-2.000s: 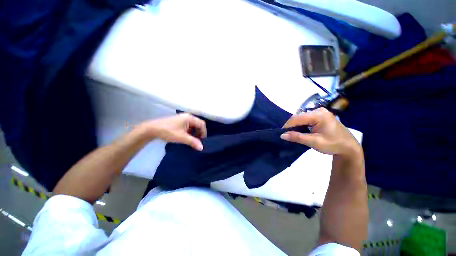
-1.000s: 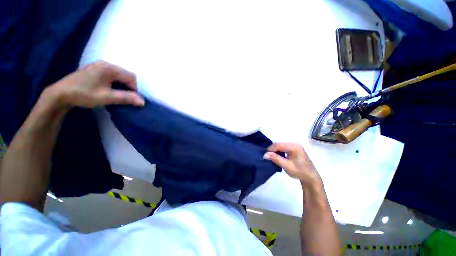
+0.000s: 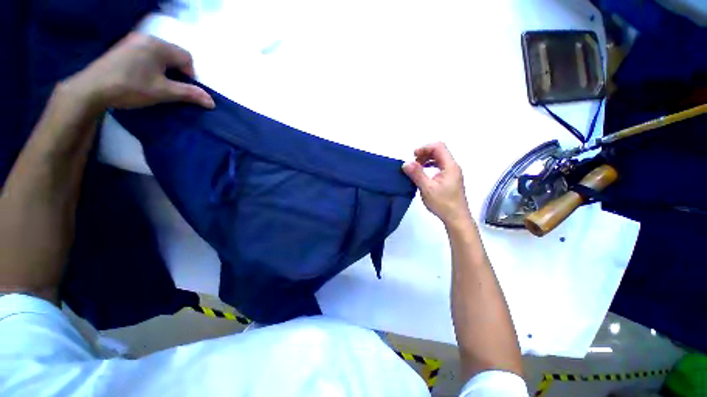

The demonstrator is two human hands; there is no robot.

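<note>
Navy trousers (image 3: 287, 217) lie over the front of the white ironing table, with the waistband (image 3: 310, 147) stretched in a slight curve between my hands. My left hand (image 3: 139, 74) grips the waistband at its upper left end. My right hand (image 3: 442, 182) pinches its right end between thumb and fingers. The body of the garment hangs towards me, with folds and a narrow dark pointed end at its lower right. The steam iron (image 3: 527, 186), with a wooden handle (image 3: 570, 201), sits right of my right hand, untouched.
A dark iron rest (image 3: 564, 66) lies at the upper right of the white table (image 3: 481, 287). A yellow-brown steam hose (image 3: 659, 122) runs right from the iron. Navy garments hang at the left (image 3: 108, 240) and right (image 3: 659, 264). Yellow-black tape (image 3: 605, 377) marks the floor.
Both hands have moved away from me, up the table, with the waistband. The trousers are spread flatter, showing more of the front below the waistband. The iron stays on the table.
</note>
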